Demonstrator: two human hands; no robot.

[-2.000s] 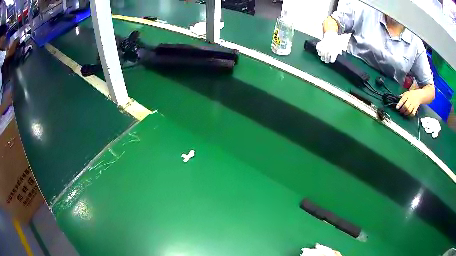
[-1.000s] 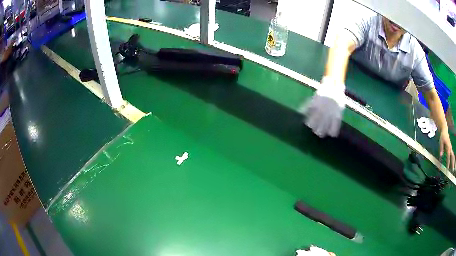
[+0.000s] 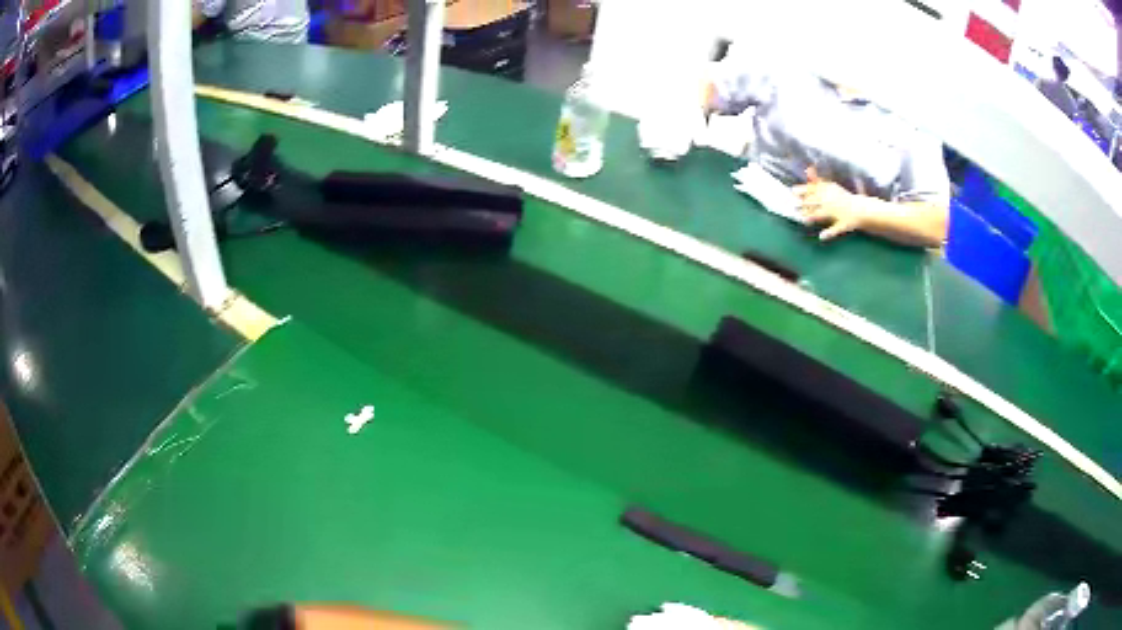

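Two black power strips (image 3: 812, 388) lie side by side on the green bench at centre right, their bundled cords (image 3: 990, 480) and a plug (image 3: 966, 564) at the right end. Another pair of black strips (image 3: 412, 222) lies at the far left, cords to the left. A slim dark bar with a pale tip (image 3: 701, 548) lies nearer me. A blurred skin-toned shape (image 3: 369, 619), with something dark beside it, is cut off by the bottom edge; it may be my left hand or forearm. My right hand is out of the picture.
A white cloth or glove (image 3: 677, 618) and a clear bottle (image 3: 1052, 609) are cut off at bottom. A small white scrap (image 3: 359, 418), white post (image 3: 185, 160) and pale edging (image 3: 689, 252) show. A person's hand (image 3: 831, 207) and a yellow-labelled bottle (image 3: 581, 129) are beyond.
The person opposite moved the right pair of strips from the far side over the edging onto the near bench and withdrew. The skin-toned shape has appeared at the bottom. The view has shifted.
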